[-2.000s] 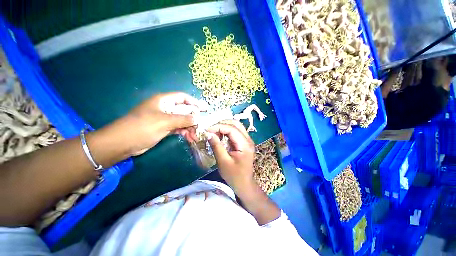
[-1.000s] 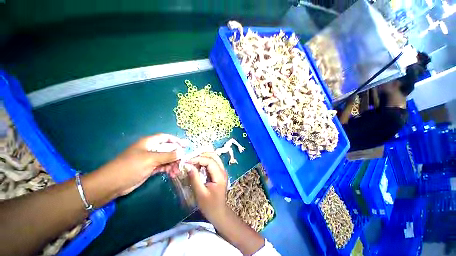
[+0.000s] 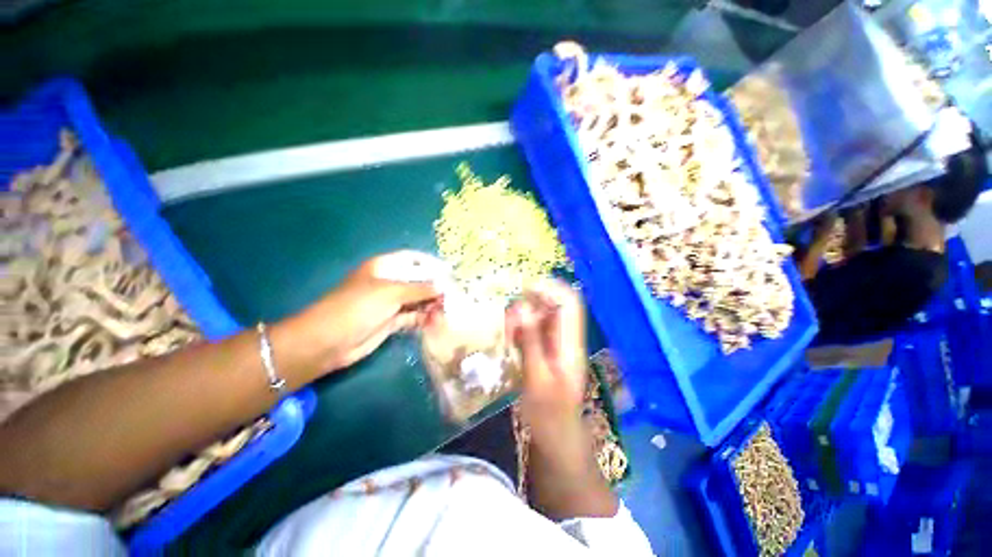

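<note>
My left hand [image 3: 381,299] is above the bench with its fingertips pinched together; white covering shows on them, and I cannot tell what they hold. My right hand [image 3: 547,332] is blurred, just right of the pad, fingers bent; whether it holds anything is unclear. The brown-tan pad [image 3: 451,350] lies between the hands with a white lump [image 3: 479,372] on it. The heap of yellow-green rings [image 3: 495,234] lies behind the hands on the green bench [image 3: 315,234].
A blue crate of larger tan limbs [image 3: 82,288] is at left. A blue tray of clawed limbs [image 3: 685,207] is right of the rings. A lower bin of tan limbs [image 3: 598,435] is below the bench edge. A person in black [image 3: 881,288] and stacked blue crates [image 3: 848,424] are at right.
My hands have moved apart, exposing the pad and white lump. My right hand has moved right, over where the pale limb beside the rings showed. The camera view has shifted.
</note>
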